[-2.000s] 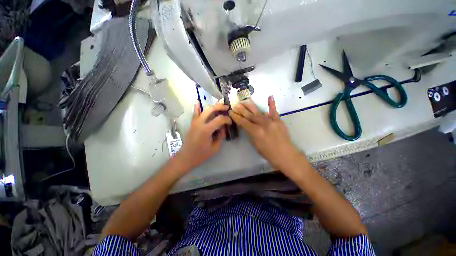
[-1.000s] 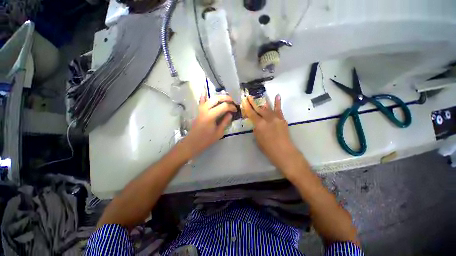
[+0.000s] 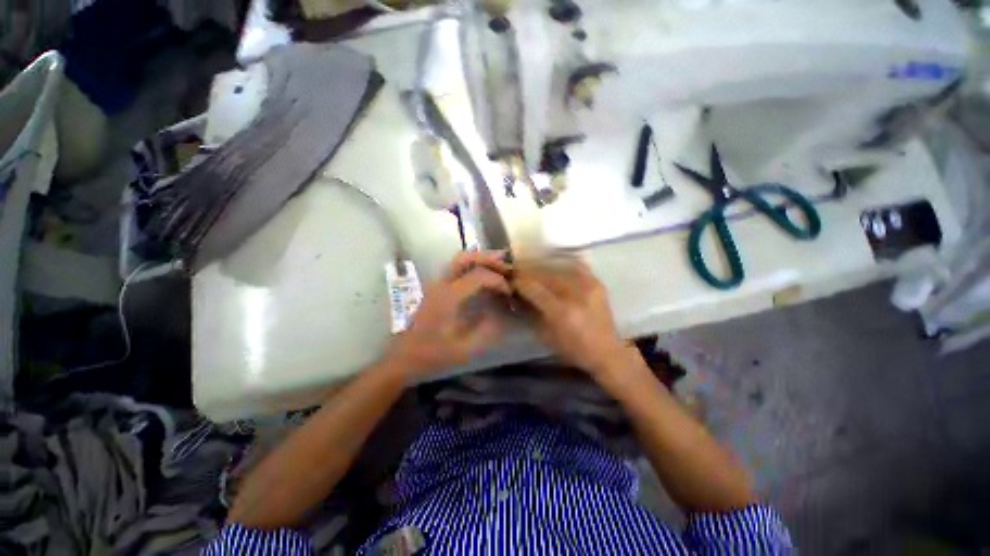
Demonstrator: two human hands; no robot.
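A grey-brown fabric strip (image 3: pixel 476 179) runs from beside the sewing machine's needle area (image 3: pixel 532 179) toward me, into my fingertips. My left hand (image 3: pixel 451 315) is blurred, its curled fingers gripping the strip's near end. My right hand (image 3: pixel 568 310) is blurred too, with its fingertips at the same end, touching or nearly touching the left fingers. The strip's end between the fingers is mostly hidden. The white machine head (image 3: pixel 673 65) stands behind the hands.
A curved fanned stack of grey panels (image 3: pixel 282 141) lies at the left. A printed tag (image 3: pixel 403 295) lies left of the hands. Green-handled shears (image 3: pixel 721 196), a black stick (image 3: pixel 643 155) and a black switch panel (image 3: pixel 901 229) are at the right. Fabric is heaped (image 3: pixel 81 478) lower left.
Both hands have moved toward me, away from the needle area. A longer length of strip now shows between the machine and the fingers. The camera view has shifted.
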